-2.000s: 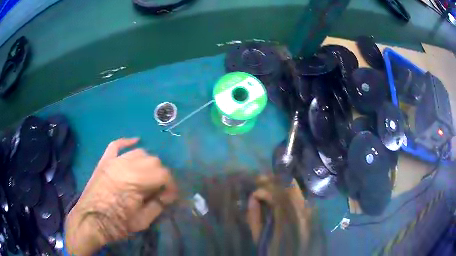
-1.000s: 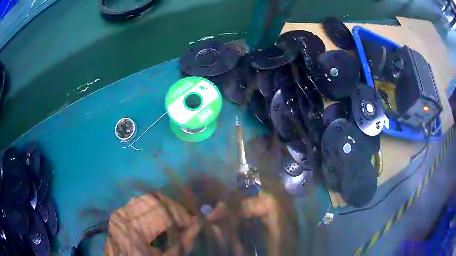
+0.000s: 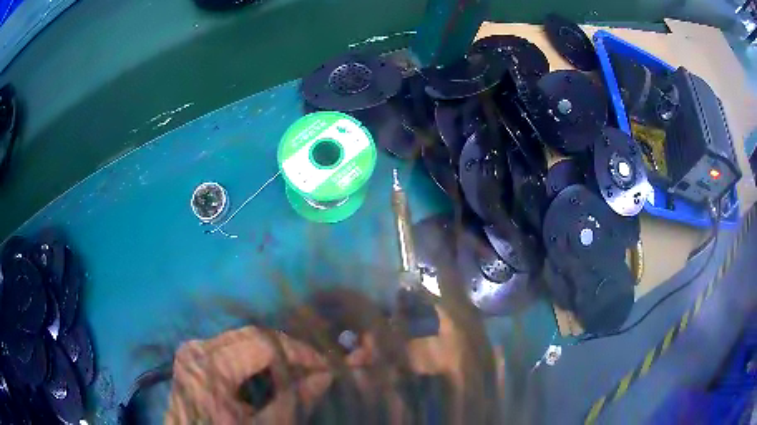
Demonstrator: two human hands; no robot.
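Blurred hair hides much of the lower middle. My left hand (image 3: 236, 365) is at the bottom, curled at a dark headphone part with a small pale dot (image 3: 347, 339); its outline is hidden. A dark curved band (image 3: 148, 388) shows beside this hand. My right hand (image 3: 444, 344), partly hidden, holds the soldering iron (image 3: 403, 228) with its silver tip pointing up and away. The green solder spool (image 3: 326, 166) stands ahead of my hands. Its solder wire (image 3: 253, 202) runs left to the bench beside a tiny round cup (image 3: 209, 202) with grey contents.
Speaker plates lie heaped at the right (image 3: 490, 178) and left (image 3: 37, 324). A blue tray (image 3: 608, 83) at the right holds the soldering station (image 3: 701, 137), its red light on. The dark green conveyor (image 3: 232, 66) curves behind the bench; a striped strip (image 3: 643, 373) runs lower right.
The view has shifted right. My left hand, earlier apart from the right, is now close to it at the dark part. The soldering iron has come clearly into view.
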